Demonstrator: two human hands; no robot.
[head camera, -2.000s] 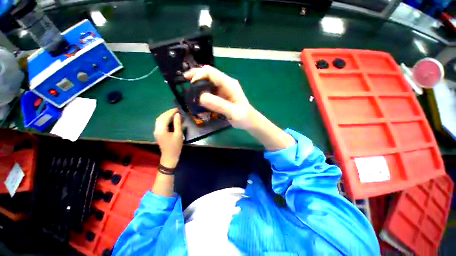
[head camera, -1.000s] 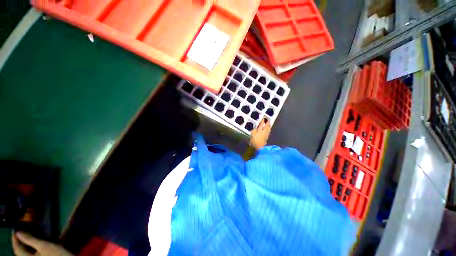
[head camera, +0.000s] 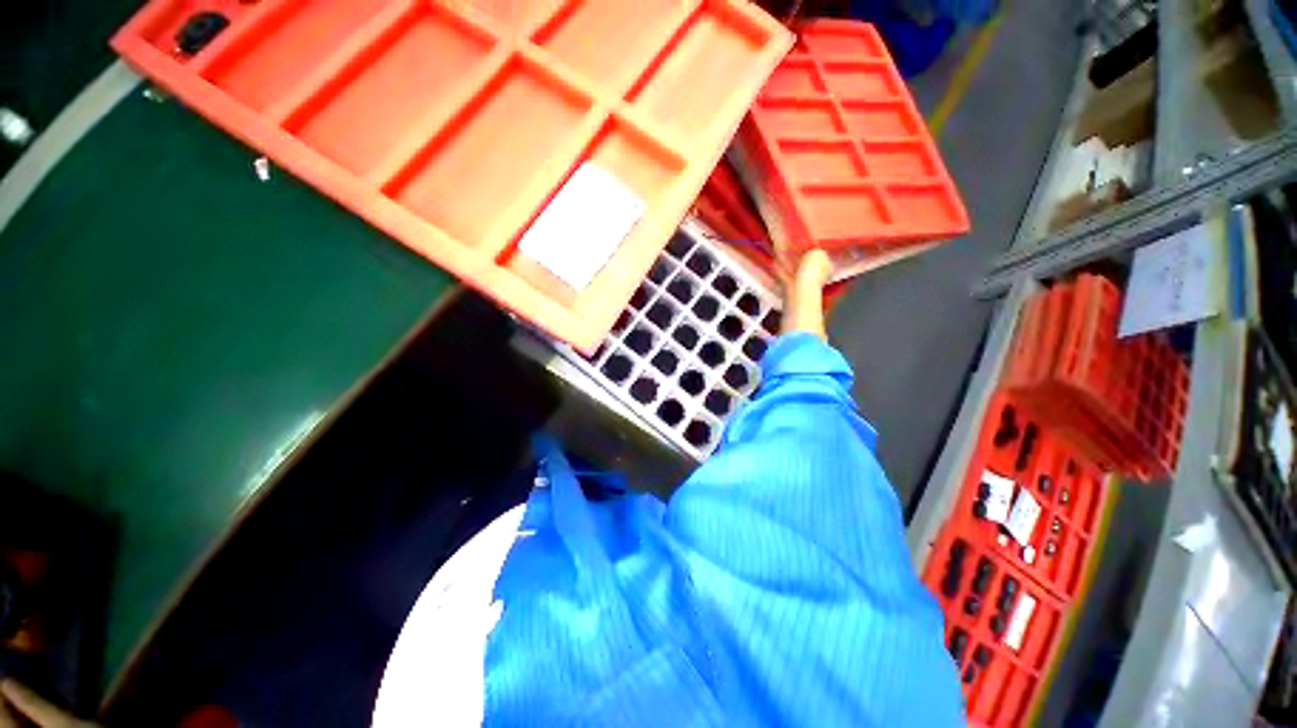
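Observation:
A white grid tray (head camera: 693, 341) with dark round parts in its square pockets lies below the bench edge, partly under the red tray (head camera: 470, 213). My right hand (head camera: 807, 282) is small in view, between the grid tray's far corner and a smaller red tray (head camera: 862, 135); its fingers touch or overlap that tray's near edge, and whether it holds anything is unclear. My left hand (head camera: 40, 708) is cut off at the bottom left corner, below the dark press (head camera: 50, 583), and its grip is not visible.
The green bench (head camera: 214, 299) is at left, its edge curving beside my lap. A dark round part (head camera: 202, 31) sits in the red tray's far left pocket. At right, a grey rack (head camera: 1202, 469) stands beside red trays (head camera: 1060, 533) holding dark parts and white slips.
My right hand has moved from the grid tray's near right corner up toward the smaller red tray, with the arm extended. The view has shifted, and my left hand shows less at the corner.

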